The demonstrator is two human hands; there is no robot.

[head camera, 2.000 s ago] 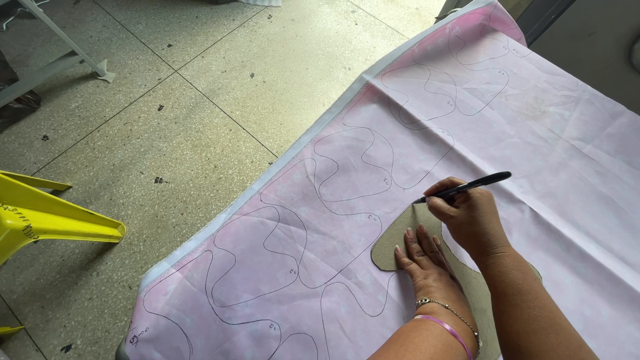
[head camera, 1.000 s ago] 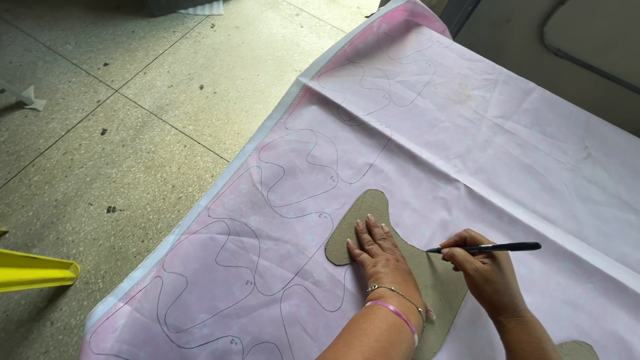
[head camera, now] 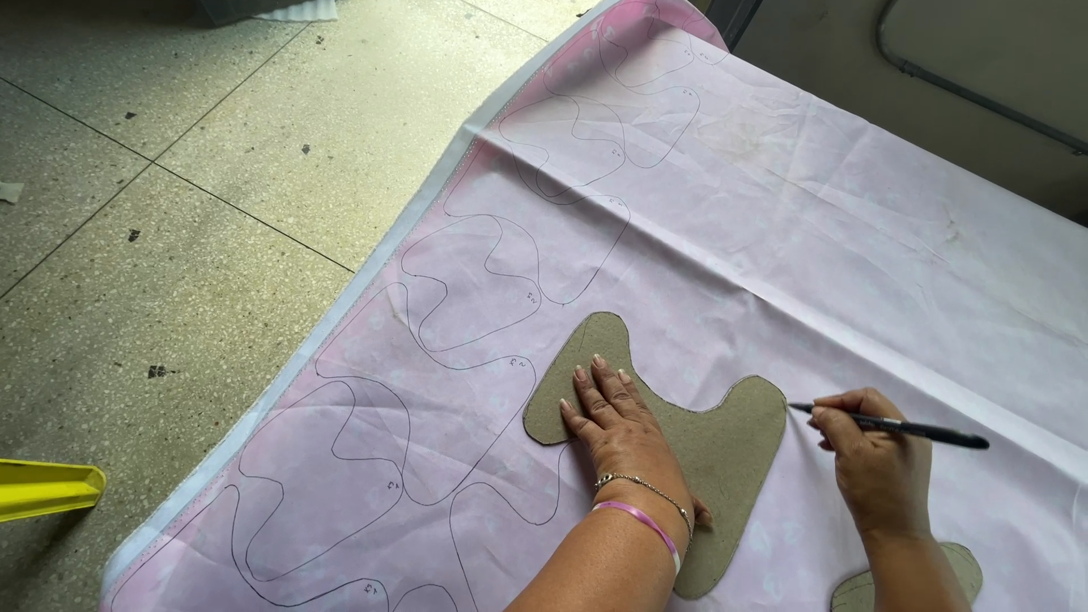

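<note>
Pale pink fabric [head camera: 850, 229] carries several curved outlines drawn in dark ink, with small marks inside them. A grey-brown cardboard template [head camera: 731, 442] lies flat on it. My left hand [head camera: 625, 433] presses on the template, fingers spread over its upper left lobe, thumb at its middle. A bracelet and a pink band circle that wrist. In my right hand [head camera: 880, 459] is a black pen [head camera: 926, 431], its tip at the edge of the template's right lobe. Partly under my right forearm, a second cardboard piece [head camera: 960, 565] shows at the bottom right.
The fabric's whitish border [head camera: 340, 310] runs diagonally beside the speckled tiled floor [head camera: 238, 204]. A yellow plastic piece [head camera: 51, 490] juts in at the lower left. Creases cross the fabric. Behind it at upper right stands a dark surface with a metal tube [head camera: 977, 102].
My right hand has moved the pen along the template's edge, from the left lobe through the inner curve to the right lobe. My left hand stays on the template. The view has shifted.
</note>
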